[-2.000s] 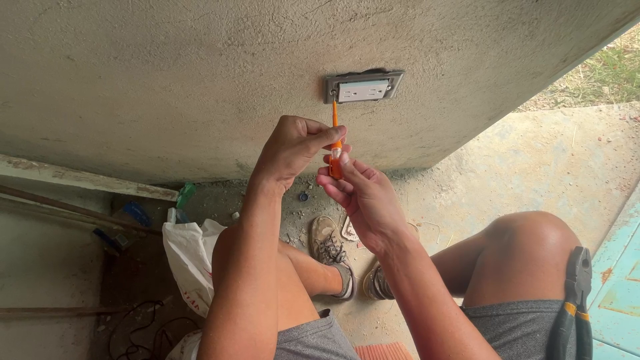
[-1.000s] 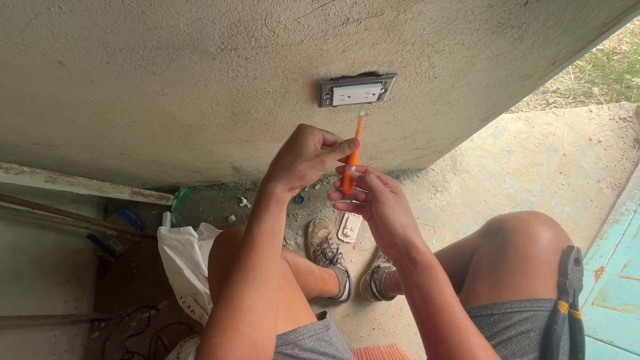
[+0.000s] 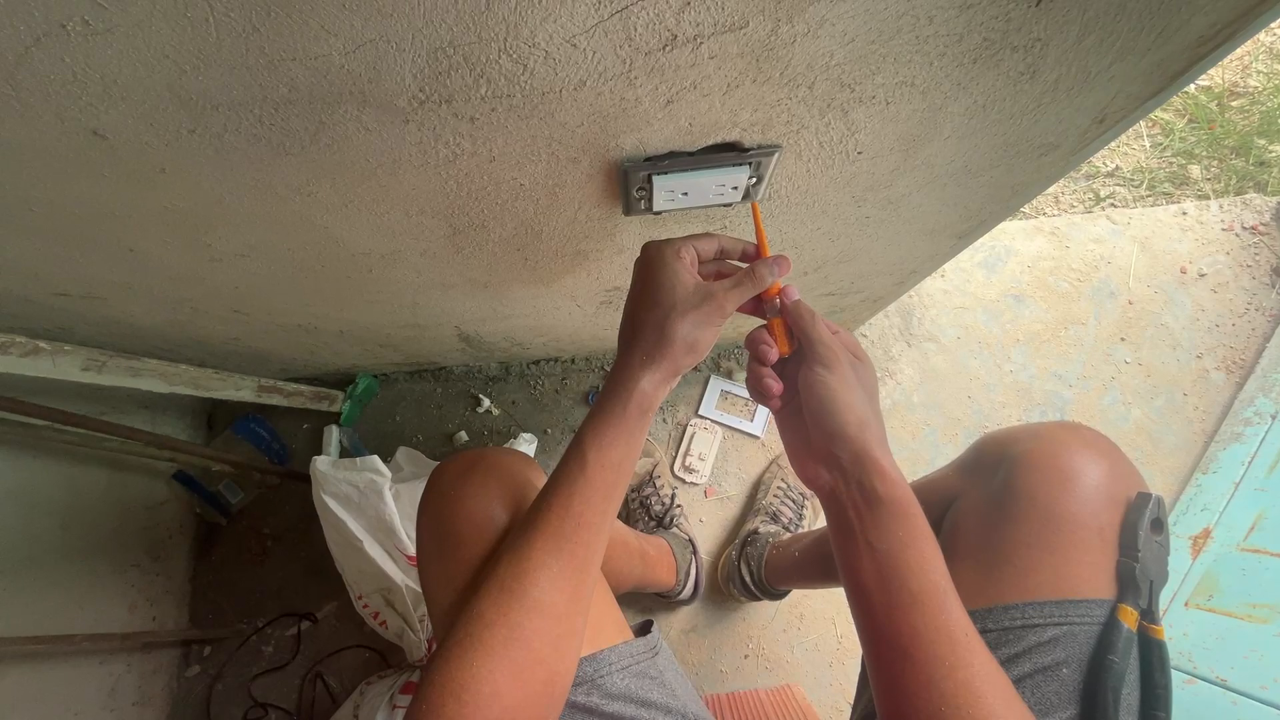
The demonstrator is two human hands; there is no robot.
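Observation:
A white double electrical outlet (image 3: 700,187) sits in a grey mounting frame (image 3: 637,190) on the rough wall, with a screw at each end. An orange screwdriver (image 3: 762,235) points up at the frame's right-hand screw, its tip touching or very near it. My left hand (image 3: 690,295) pinches the screwdriver's shaft between thumb and fingers. Below it, my right hand (image 3: 820,390) grips the handle, thumb along its side. Combination pliers (image 3: 1140,590) with black and yellow grips lie on my right thigh.
On the floor between my feet and the wall lie a white cover plate (image 3: 712,402) and an off-white oval plastic part (image 3: 698,451). A white sack (image 3: 370,530) and dark cables (image 3: 262,660) are at the left. A turquoise painted panel (image 3: 1235,540) stands at the right.
The screwdriver's tip was near the frame's left end, then drew back below the outlet; now it is at the right-hand screw. Both hands have moved right along with it.

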